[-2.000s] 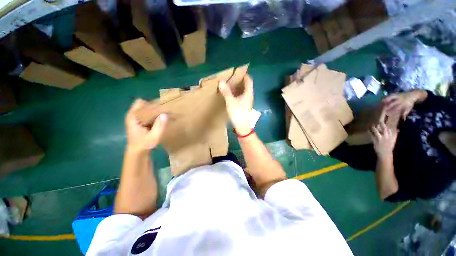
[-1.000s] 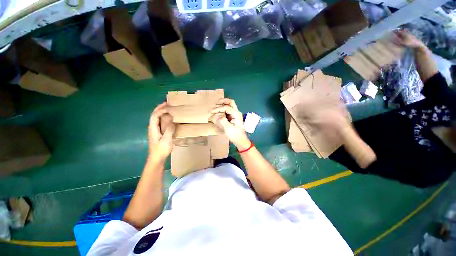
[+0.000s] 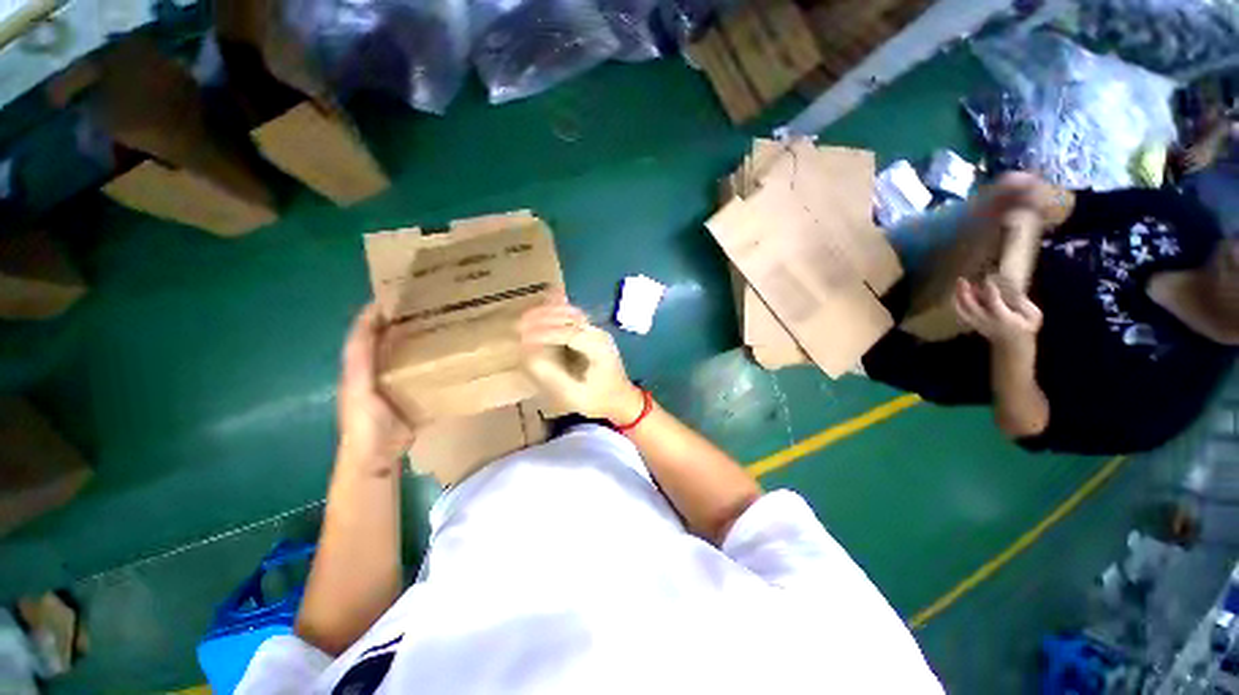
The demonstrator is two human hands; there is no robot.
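A brown carton blank [image 3: 469,306], partly folded with dark printed lines on its face, is held in front of my white shirt. My left hand [image 3: 370,394] grips its left edge. My right hand [image 3: 573,364] is on its right edge, fingers curled over the cardboard, with a red band at the wrist. A lower brown panel [image 3: 469,441] shows below the folded part, near my shirt. A small white stack of slips [image 3: 637,303] lies on the green surface just right of the carton.
A stack of blanks [image 3: 802,258] lies to the right, with white slips [image 3: 900,192] beyond. A second worker [image 3: 1114,326] in black holds a brown carton. Open boxes [image 3: 190,194] stand at upper left, clear plastic bags [image 3: 544,44] at the top, a blue stool [image 3: 252,618] at lower left.
The carton's upper part has been folded and turned so its printed face shows, and it is tilted. The second worker's hands have come back together around a carton. The view has shifted.
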